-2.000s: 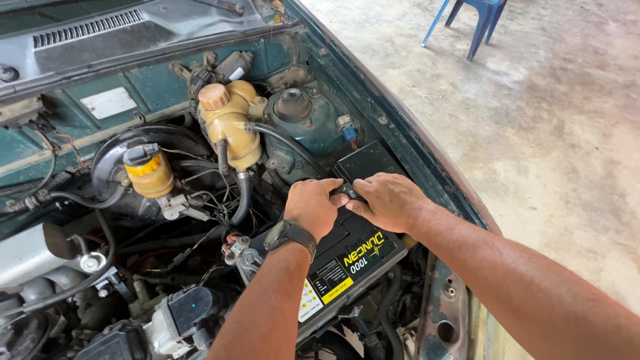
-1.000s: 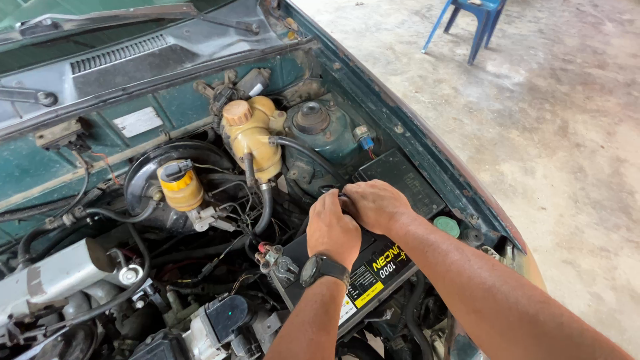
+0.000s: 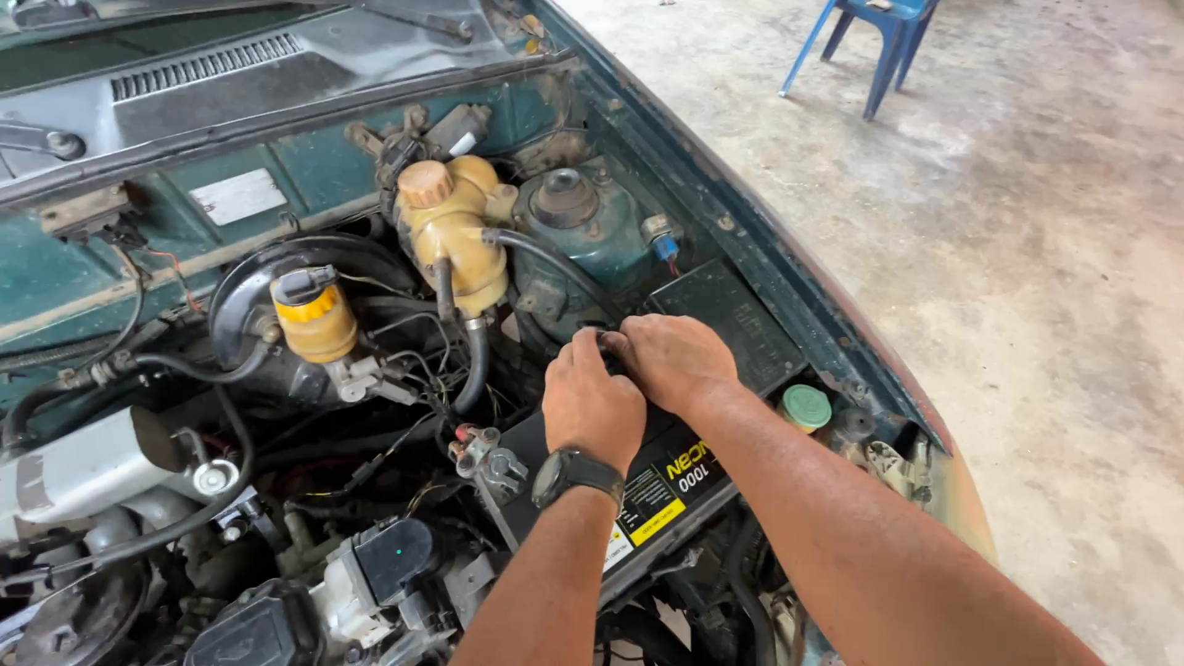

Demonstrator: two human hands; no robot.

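Note:
A black Duncan car battery sits in the engine bay, partly hidden under my forearms. My left hand, with a dark wristwatch at the wrist, has its fingers closed on a small dark part above the battery's far side. Right beside it, my right hand grips the same dark part, which the fingers mostly cover. At the battery's left end is a metal terminal clamp with a bit of red. Just beyond my right hand lies a black fuse box cover.
A yellowed coolant tank with a black hose stands beyond my hands, near the strut tower. Left of it is a brake fluid reservoir. A green cap lies right of my right forearm. The fender edge borders the bay; a blue plastic chair stands beyond.
The view has shifted somewhat. Both hands stay together on the small dark part at the battery's far side; nothing has plainly been let go or taken up.

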